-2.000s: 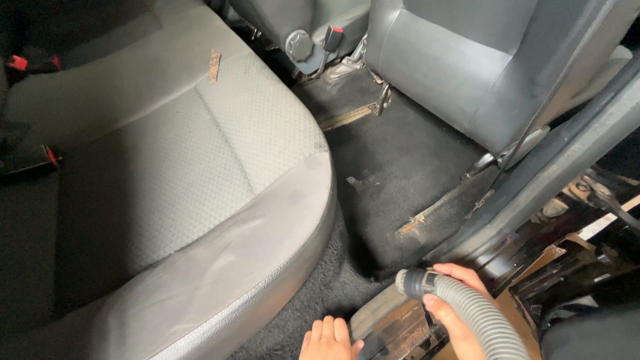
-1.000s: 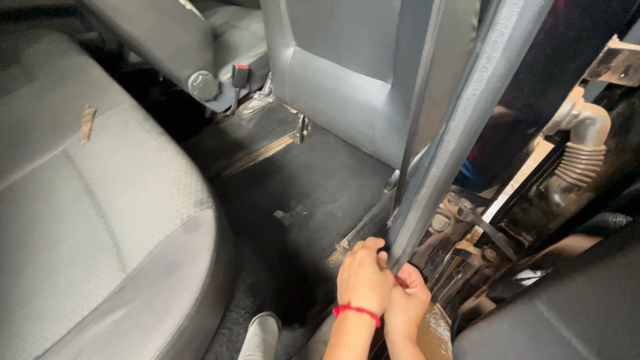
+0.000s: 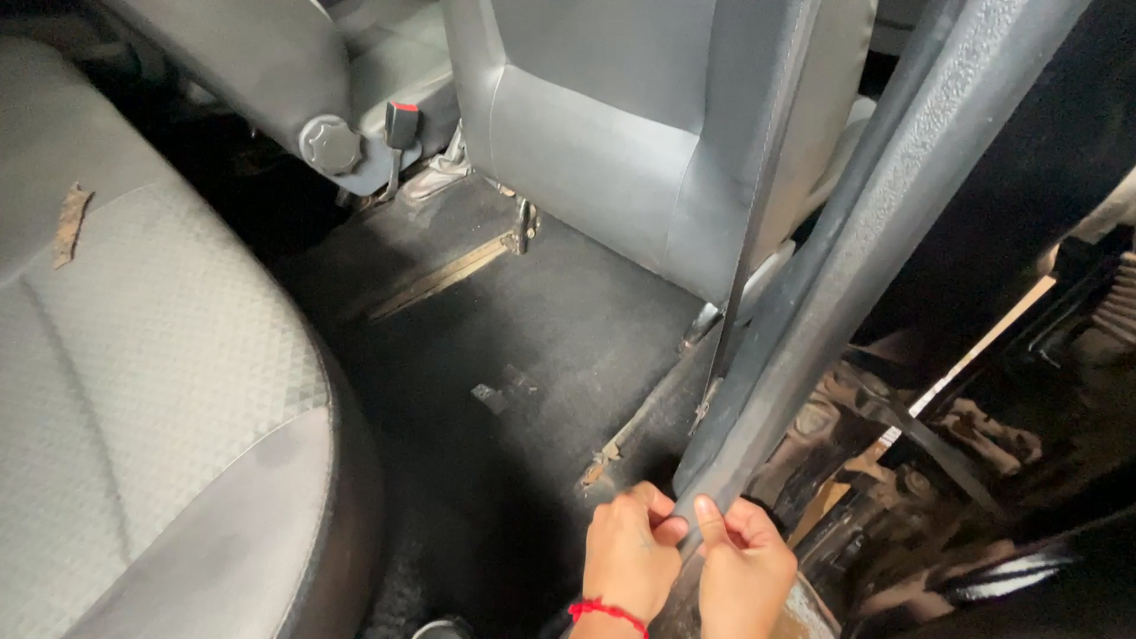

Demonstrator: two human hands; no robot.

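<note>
A long grey rubber door seal [image 3: 874, 231] runs down along the car's door pillar to the lower right middle. My left hand [image 3: 635, 550], with a red cord bracelet [image 3: 609, 612] at its wrist, pinches the seal's lower part from the left. Close beside it, my right hand [image 3: 744, 564] grips the same strip, its thumb lying on top. The fingertips partly hide the strip between them. Left of both hands lies the dark floor carpet [image 3: 550, 337] with small bits of debris on it.
A grey rear seat cushion [image 3: 195, 355] with a brown scrap [image 3: 73, 226] fills the left. Ahead stand a front seat back [image 3: 603, 133], seat rails [image 3: 444, 277] and a belt buckle [image 3: 402, 129]. Dirty metal parts [image 3: 941, 435] lie at the right; a shoe tip [image 3: 442, 630] shows below.
Two seconds ago my right hand held a ribbed grey hose, which is out of view now. Both hands have since come together on the door seal. The view has shifted toward the right.
</note>
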